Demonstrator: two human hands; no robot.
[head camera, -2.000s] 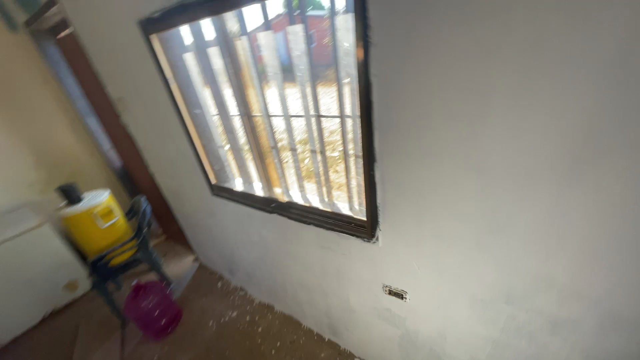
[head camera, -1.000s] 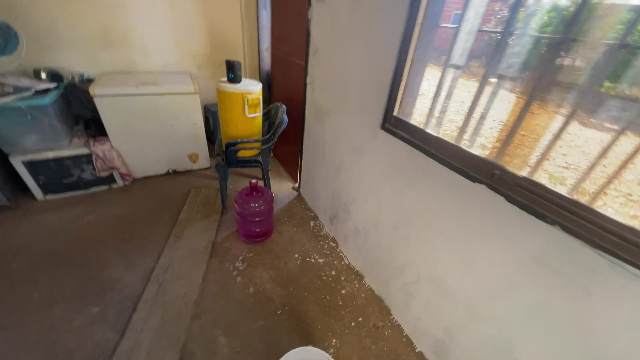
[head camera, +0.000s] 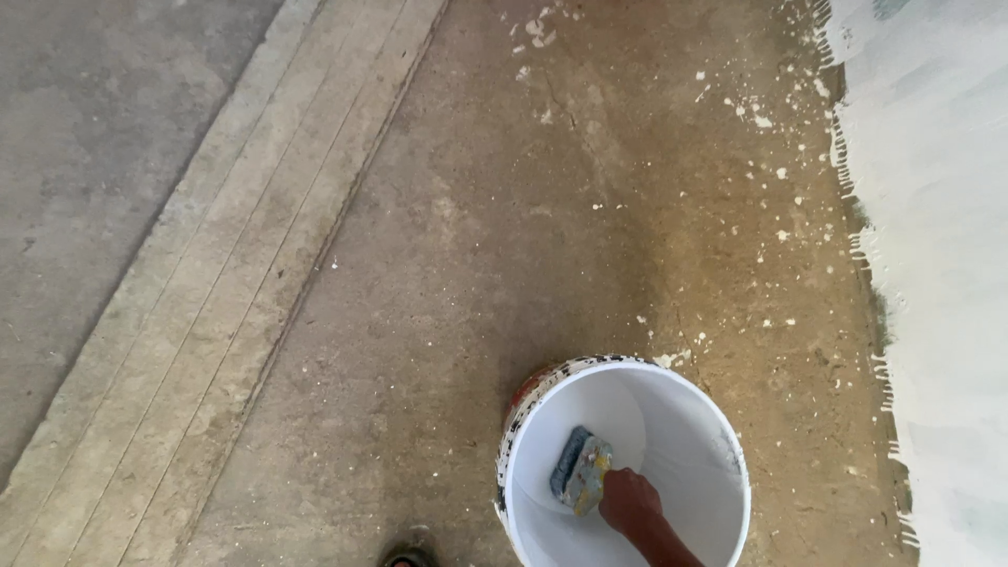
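Note:
A white plastic bucket (head camera: 736, 472) with paint-spattered sides stands on the floor at the lower middle right. Inside it my right hand (head camera: 630, 500) grips a wide, paint-stained block brush (head camera: 583, 472). The brush's dark bristles face left, over the pale inside of the bucket; whether they touch paint cannot be told. My left hand is outside the view.
The concrete floor (head camera: 441, 315) bears white paint spots, densest near the wall. A freshly painted whitish wall (head camera: 953, 276) with a ragged lower edge rises on the right. A raised, grooved strip (head camera: 228, 260) crosses the left side. Part of a foot (head camera: 409, 555) shows at the bottom edge.
The view has swung down from the window and room to the floor and bucket. Only the bucket's rim showed a second ago; now my right hand is inside it with the brush.

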